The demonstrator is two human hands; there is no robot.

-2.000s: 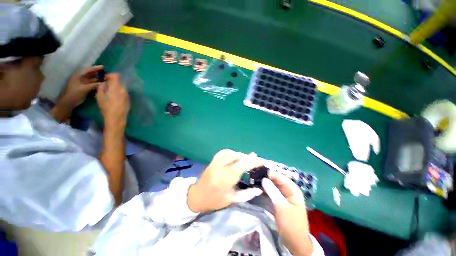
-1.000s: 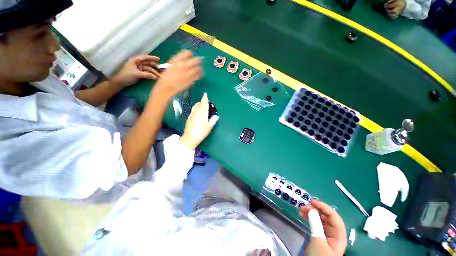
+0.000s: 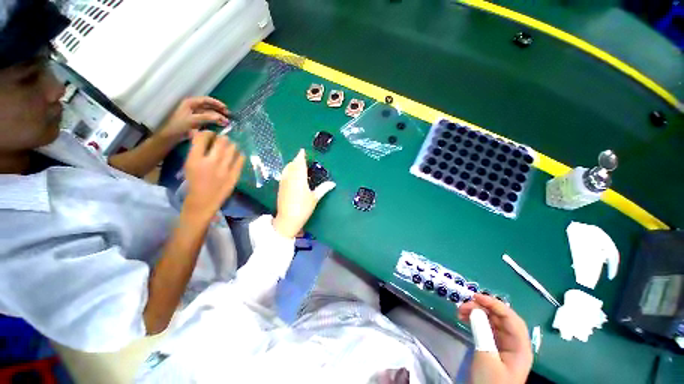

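My left hand (image 3: pixel 296 196) is at the bench's near edge, its thumb and finger around a black camera module housing (image 3: pixel 318 175). A second black housing (image 3: pixel 323 141) lies just beyond it, and a third (image 3: pixel 364 199) lies to its right. My right hand (image 3: pixel 501 339), with a white finger cot, is at the right end of the small lens tray (image 3: pixel 435 279). Its fingers are curled, and whether they hold anything cannot be told. The tray has rows of dark round parts.
A person's hands (image 3: pixel 214 161) work at left beside a mesh-like sheet (image 3: pixel 264 124). Three copper-coloured parts (image 3: pixel 335 98), a clear bag (image 3: pixel 373 133), large blister tray (image 3: pixel 474 166), bottle (image 3: pixel 574 187), white stick (image 3: pixel 529 279), wipes (image 3: pixel 592 255) and dark tape dispenser (image 3: pixel 656 289) lie around.
Two seconds ago both my hands were together at a black part; they are now apart. Since one second ago, a housing has appeared beyond my left hand, and the other person's hand has drawn back left.
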